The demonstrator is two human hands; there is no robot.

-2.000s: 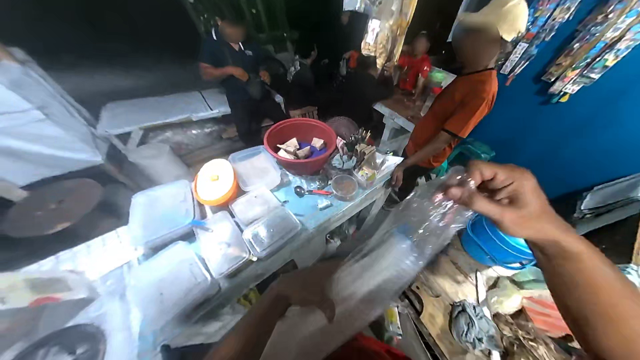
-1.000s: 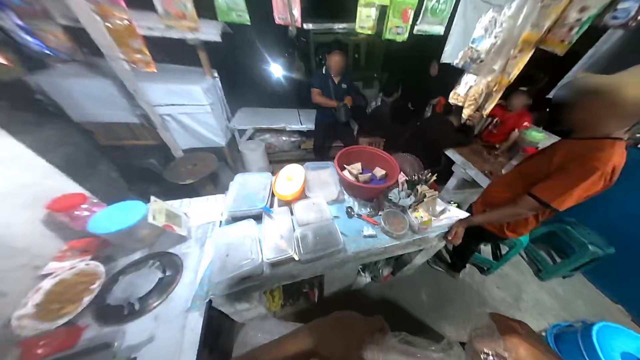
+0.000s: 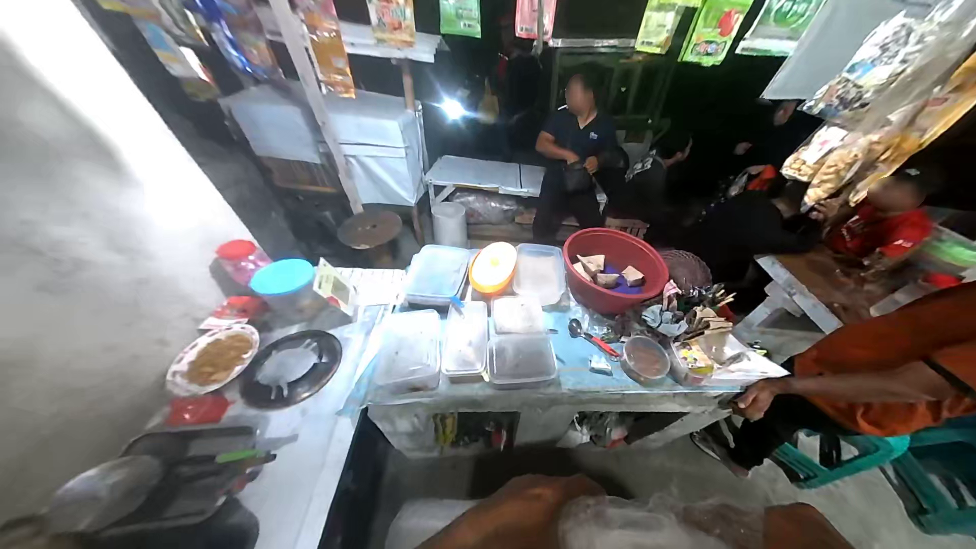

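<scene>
At the bottom edge, a crumpled clear plastic bag (image 3: 656,522) spans the space between my two hands, held low in front of me. My left hand (image 3: 545,496) grips its left side, the fingers partly covered by the plastic. On its other side my right hand (image 3: 801,526) holds the bag; its fingers are mostly hidden and the frame cuts it off. Beyond the hands, a blue-covered table carries lidded plastic containers (image 3: 408,347), an orange tub with a pale lid (image 3: 493,268), a red plastic basin (image 3: 654,255) with wrapped pieces inside, a red-handled spoon (image 3: 598,341) and a round clear tub (image 3: 645,360).
At left, a side counter (image 3: 316,450) bears a plate of brown food (image 3: 217,358), a dark round tray (image 3: 329,374) and a blue-lidded jar (image 3: 284,276). A person in an orange shirt (image 3: 877,335) sits at right by green plastic stools (image 3: 846,454). Snack packets (image 3: 709,30) hang overhead.
My right hand was raised at the right with the plastic bag stretched below it; both hands are now low at the bottom edge. The view has turned left.
</scene>
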